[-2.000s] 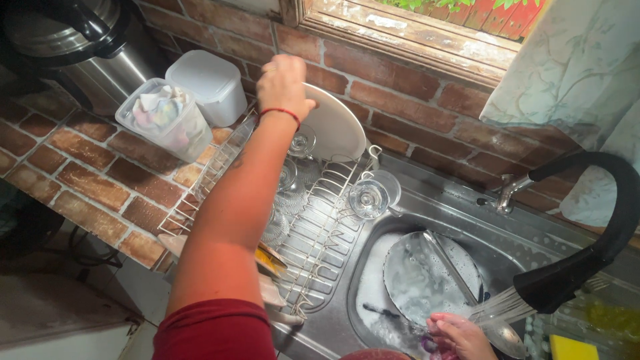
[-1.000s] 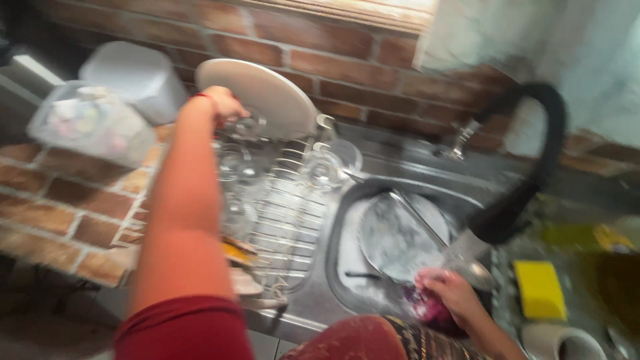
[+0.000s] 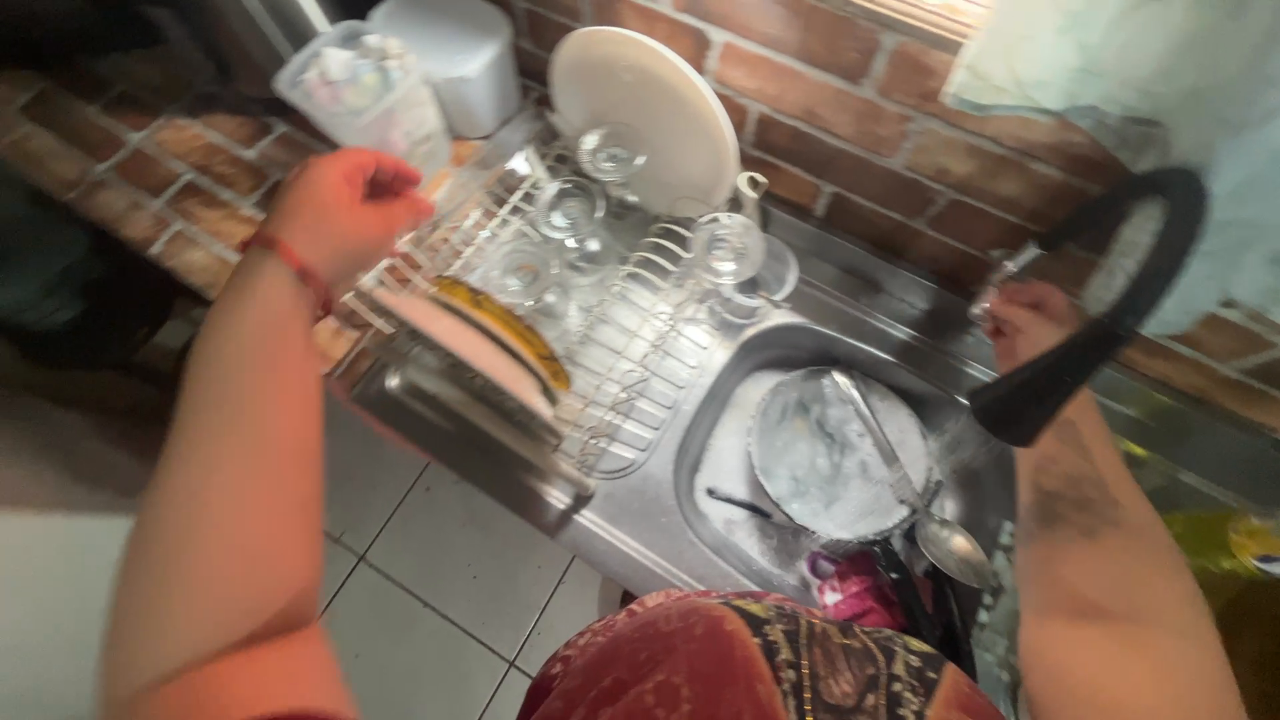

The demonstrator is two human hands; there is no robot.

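My left hand (image 3: 350,205), a red cord at its wrist, hovers over the left edge of the wire dish rack (image 3: 640,365), fingers loosely curled and holding nothing visible. In the rack stand several clear stemmed glasses (image 3: 570,208), a large pale plate (image 3: 650,120) leaning at the back, and plates with a yellow one (image 3: 505,330) at the front. My right hand (image 3: 1030,315) grips the metal faucet handle (image 3: 990,300), behind the black faucet hose (image 3: 1150,230). Below, the sink holds a soapy round pan (image 3: 825,450) with a large metal spoon (image 3: 950,545) lying across it.
A tub of cloth-like items (image 3: 370,95) and a white container (image 3: 455,65) stand at the back left. A pink cloth (image 3: 855,590) and dark handles lie at the sink's near edge. Brick wall (image 3: 800,90) and a curtain (image 3: 1080,80) border the back.
My left hand has drawn back from the glasses by the large plate toward the rack's left edge. My right hand has left the pink cloth at the sink and moved up to the faucet handle.
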